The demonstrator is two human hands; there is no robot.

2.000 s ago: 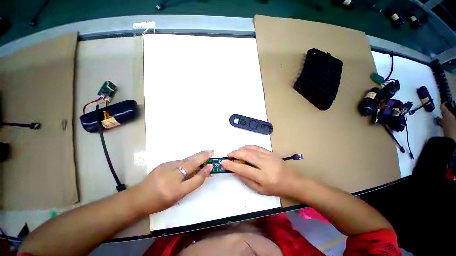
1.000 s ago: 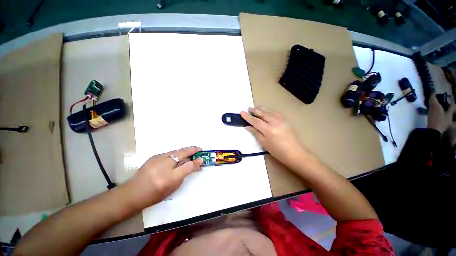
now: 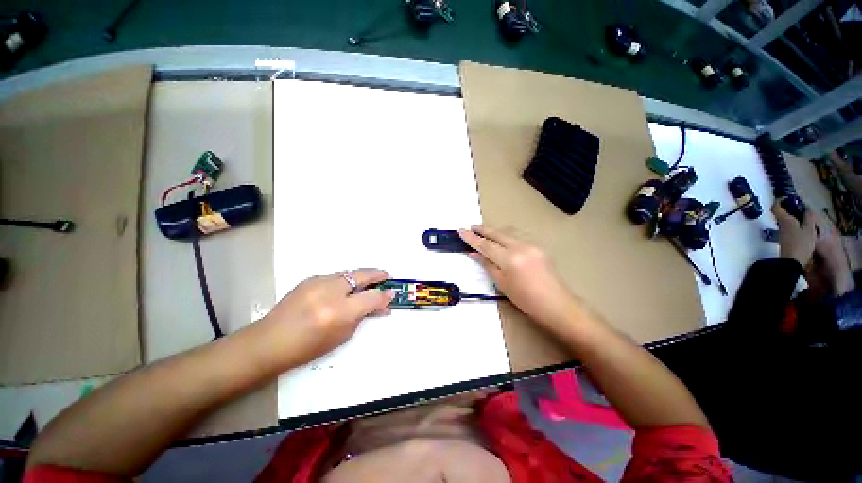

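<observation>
An open black housing (image 3: 437,293) lies on the white work sheet (image 3: 378,170), with a green circuit board (image 3: 405,293) at its left and yellow-orange parts at its right. A black cable leaves its right end and passes under my right hand. My left hand (image 3: 345,307) grips the left end of the housing between thumb and fingers. My right hand (image 3: 510,264) has its fingertips on the right end of the front cover (image 3: 444,241), which lies just above the housing; they hide that end.
Stacked covers (image 3: 564,165) lie on the right cardboard (image 3: 614,255). A taped unit (image 3: 210,213) with a loose green board lies at left. A unit cluster (image 3: 673,209) is at right, near another person's hands (image 3: 813,245). Several units sit on the green conveyor (image 3: 312,24) behind the bench.
My right hand has left the housing and moved up to the front cover. My left hand stays at the housing's left end. The view has shifted, showing more of the conveyor.
</observation>
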